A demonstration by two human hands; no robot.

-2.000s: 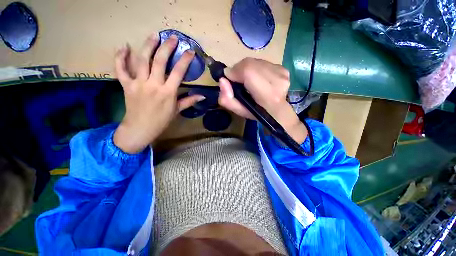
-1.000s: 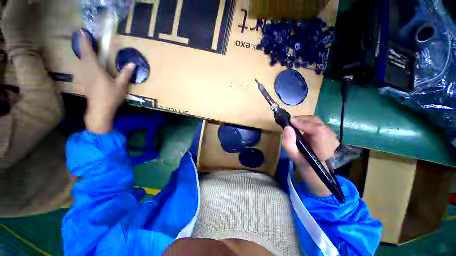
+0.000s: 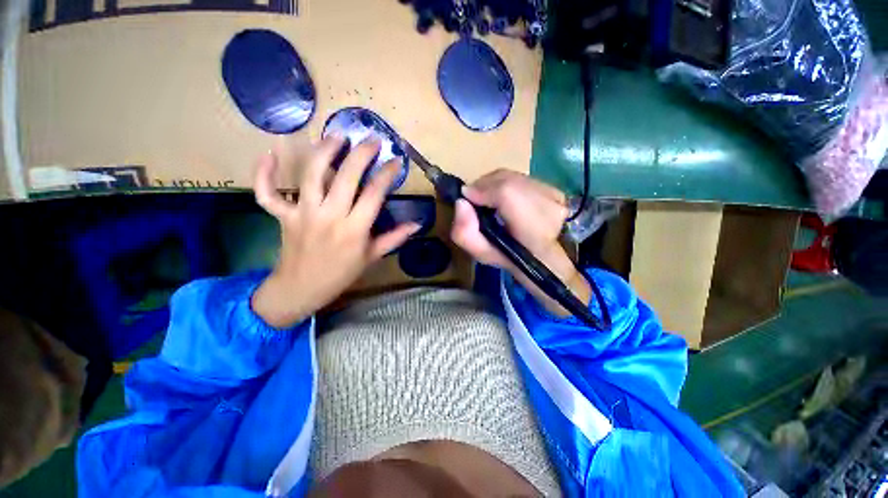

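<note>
My left hand [image 3: 326, 219] presses its fingertips on a dark shiny round disc [image 3: 355, 126] near the front edge of the cardboard [image 3: 175, 117], and hides its lower left part. My right hand [image 3: 516, 219] holds a black soldering iron [image 3: 521, 255] like a pen. The iron's thin metal tip is at the disc's upper right rim; whether it touches cannot be told. A second disc [image 3: 269, 82] lies to the left and a third disc [image 3: 475, 84] to the right. Dark discs [image 3: 425, 255] also sit in the carton at my lap, partly hidden.
Small dark parts [image 3: 477, 14] are heaped at the cardboard's far edge. The iron's cord [image 3: 587, 136] crosses the green bench [image 3: 662, 156]. A plastic bag [image 3: 779, 73] and pale pink mass [image 3: 847, 156] lie right. An open carton [image 3: 677, 263] stands below. Part of a person shows lower left.
My left hand has come back from the left side and now presses a disc. My right hand has brought the iron's tip from open cardboard to that disc's rim. The view has shifted.
</note>
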